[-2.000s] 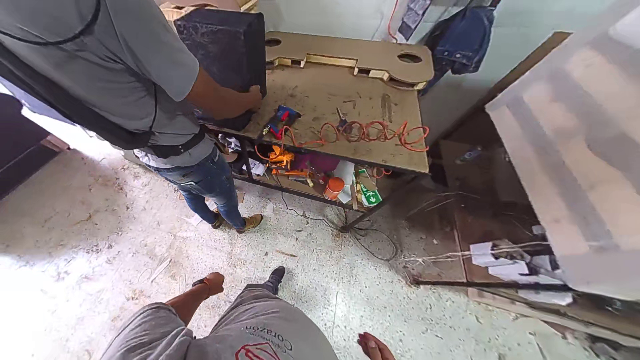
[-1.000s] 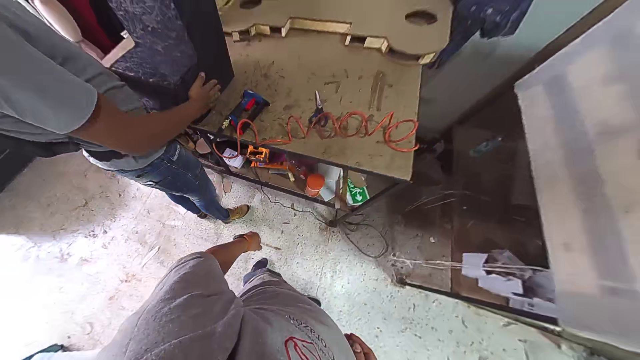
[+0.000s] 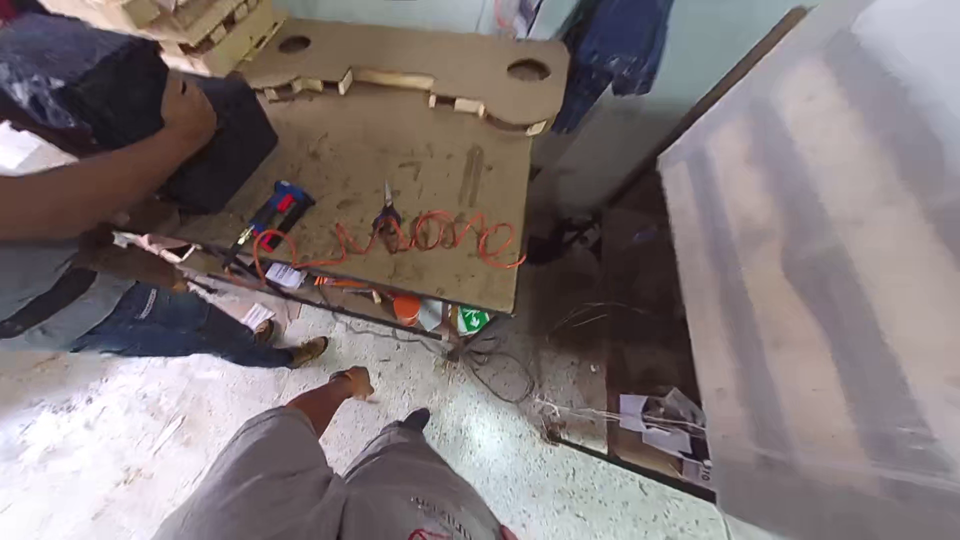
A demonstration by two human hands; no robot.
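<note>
My left hand (image 3: 358, 382) hangs over the speckled floor, short of the workbench, touching nothing I can make out; its fingers look curled. Of my right hand (image 3: 508, 533) only a sliver shows at the bottom edge, beside my grey shirt. On the workbench (image 3: 420, 165) lie a blue and red pneumatic stapler (image 3: 279, 213), scissors (image 3: 387, 214) with the point toward the wall, and a coiled orange air hose (image 3: 427, 231). A cut brown board with two round holes (image 3: 420, 64) lies along the back. At left a co-worker's hand (image 3: 187, 112) rests on a black upholstered piece (image 3: 225, 142).
The co-worker stands at the left end of the bench. Its lower shelf holds an orange container (image 3: 406, 309) and a green sign (image 3: 472, 320). A dark cable (image 3: 510, 375) loops on the floor. A large plastic-wrapped panel (image 3: 810, 285) stands at right, near paper scraps (image 3: 660, 424).
The co-worker has leaned over and the black piece has tipped down onto the bench. The bench appears nearer as the view has shifted. My right hand has nearly left the view.
</note>
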